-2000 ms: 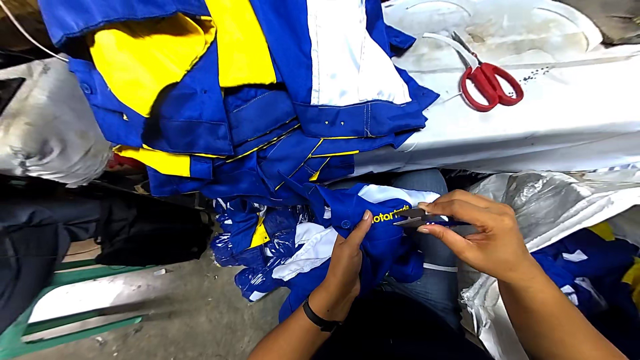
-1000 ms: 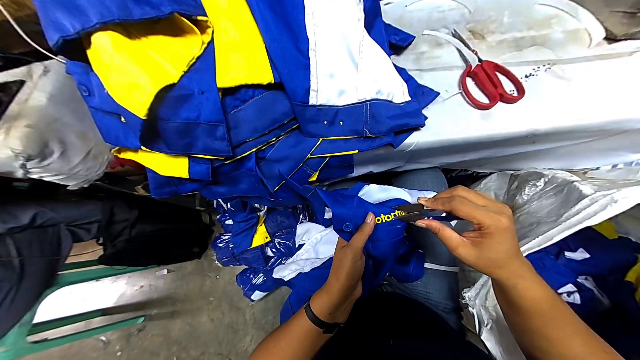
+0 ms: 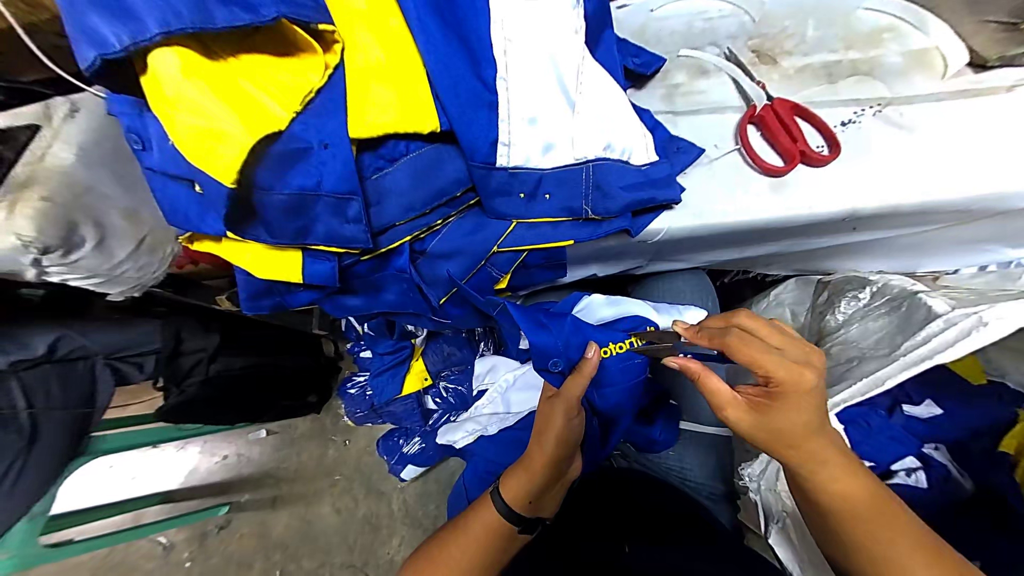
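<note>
My left hand (image 3: 564, 424) grips the edge of a blue and white garment (image 3: 560, 340) over my lap, its thumb beside yellow embroidered lettering. Between thumb and fingers of my right hand (image 3: 752, 376) is a small pair of dark metal thread snips (image 3: 664, 344). The snips' blades lie at the right end of the embroidery, pointing left. A blue button sits left of my left thumb. The rest of the garment hangs below, partly hidden by my left hand and forearm.
Blue, yellow and white garments (image 3: 416, 184) are heaped on the white-covered table (image 3: 800, 216). Red-handled scissors (image 3: 788, 136) lie there. Plastic-wrapped garments (image 3: 416, 368) are below, a sack of garments (image 3: 904, 432) at right, a green plastic chair (image 3: 136, 512) at lower left.
The snips have stayed at the lettering, with small shifts of my right hand. My left hand has kept hold of the garment; the heap and scissors look unmoved.
</note>
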